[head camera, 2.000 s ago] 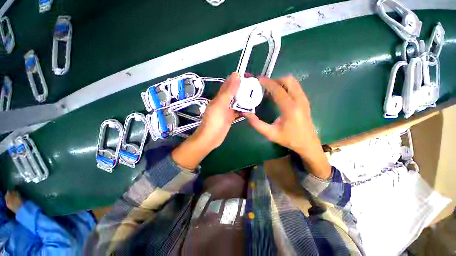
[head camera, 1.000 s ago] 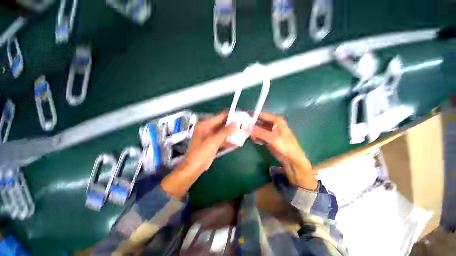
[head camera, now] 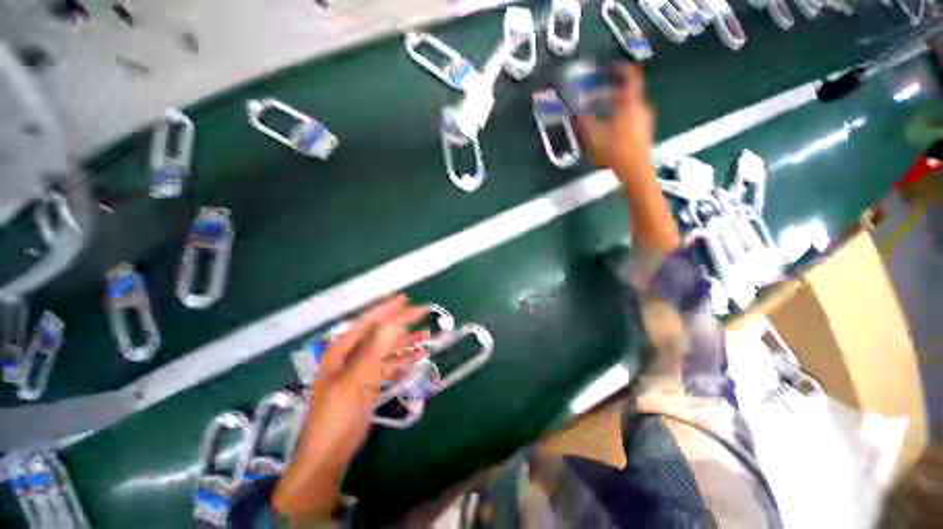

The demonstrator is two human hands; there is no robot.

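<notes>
My right hand (head camera: 620, 119) reaches over the rail onto the far lane. It is blurred, with its fingers at a white unit with a blue part (head camera: 589, 88) that it appears to grip. My left hand (head camera: 346, 398) is over the near group of units, fingers extended, with no clear grip on anything. White loops (head camera: 470, 356) stick out beside its fingers, and its palm hides part of the group. Two more blue-part units (head camera: 219, 465) lie to its left, partly hidden by the sleeve.
The pale divider rail (head camera: 414, 271) crosses between the lanes. Several blue-part units (head camera: 205, 258) are spread along the far lane. White units (head camera: 729, 243) are piled at right, beside an open carton (head camera: 863, 310) with whitish liner (head camera: 827, 444). More units (head camera: 47, 491) lie at lower left.
My hands have parted from the white unit they held together. The right moved up and right over the rail; the left moved down and left onto the group. The view has shifted toward the far lane.
</notes>
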